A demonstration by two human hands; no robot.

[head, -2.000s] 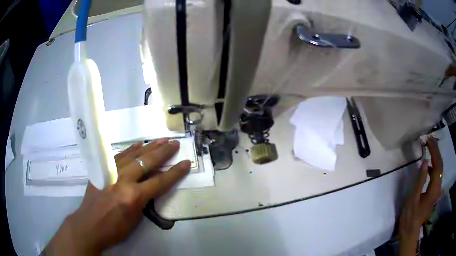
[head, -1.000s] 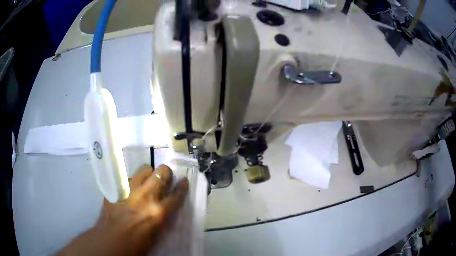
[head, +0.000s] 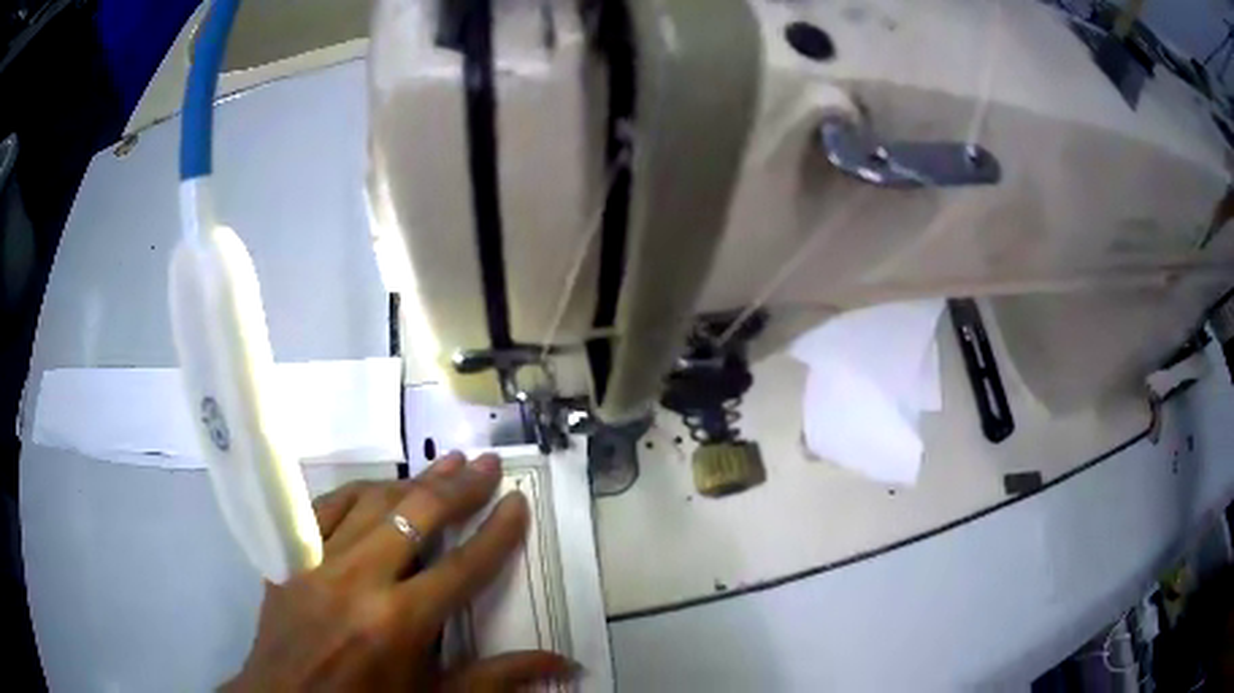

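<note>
My left hand (head: 386, 582), with a ring on one finger, lies flat with fingers spread on the whitish sewing template (head: 521, 569) with dark border lines. The template lies on a white fabric strip (head: 582, 542) that shows along its right side. Their far end is at the presser foot (head: 552, 422); whether the foot is down on it I cannot tell. The template points toward me, its near end cut off by the frame's bottom edge. My right hand is not in view.
The machine head (head: 555, 176) stands over the work. The lamp (head: 237, 393) hangs at left above another white fabric strip (head: 108, 410). Right of the knurled tension knob (head: 728, 467) lie white fabric scraps (head: 873, 386) and a slim black tool (head: 981, 372).
The template and its fabric have turned from lying sideways to pointing toward me. My left hand has moved with them. My right hand, at the right edge two seconds ago, has left the view.
</note>
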